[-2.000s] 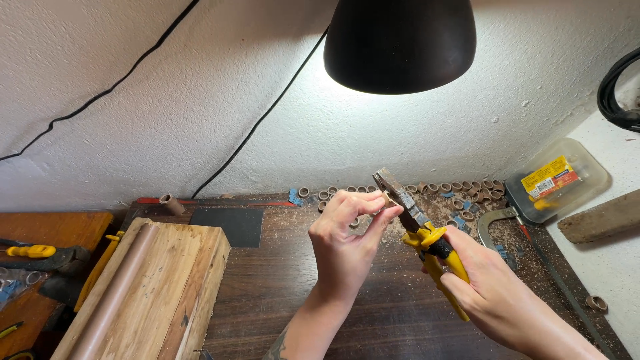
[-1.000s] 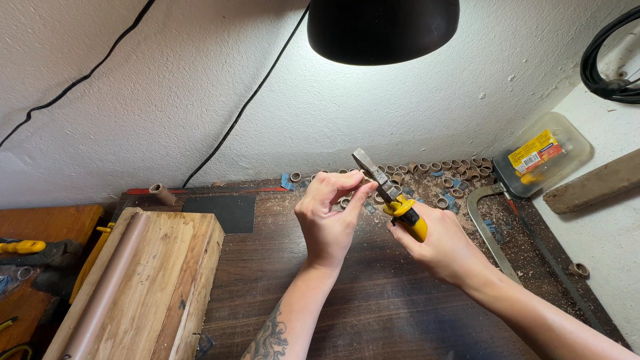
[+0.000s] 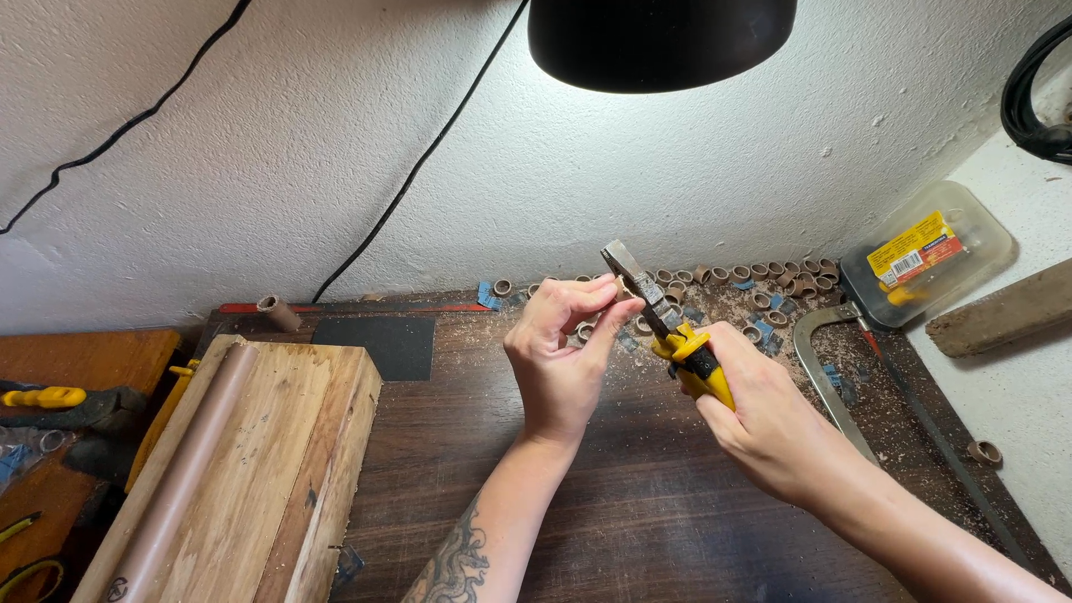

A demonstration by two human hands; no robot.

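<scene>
My left hand (image 3: 563, 352) pinches a small brown tube ring (image 3: 622, 290) between thumb and fingertips, which partly hide it. In my right hand (image 3: 758, 410) are yellow-and-black handled pliers (image 3: 666, 310), their metal jaws pointing up and left beside the ring. Whether the jaws touch the ring cannot be told. Behind both hands, many similar cut rings (image 3: 741, 274) lie along the wall among sawdust and blue scraps.
A wooden block (image 3: 276, 435) holding a long brown tube (image 3: 188, 469) stands at left. A hacksaw (image 3: 825, 318) and a plastic box (image 3: 930, 255) are at right. A black lamp (image 3: 662, 42) hangs above; a dark sheet (image 3: 377, 343) lies behind the block.
The pliers' handles, spread two seconds ago, are drawn together in my right hand. My left hand still holds the ring near the jaws.
</scene>
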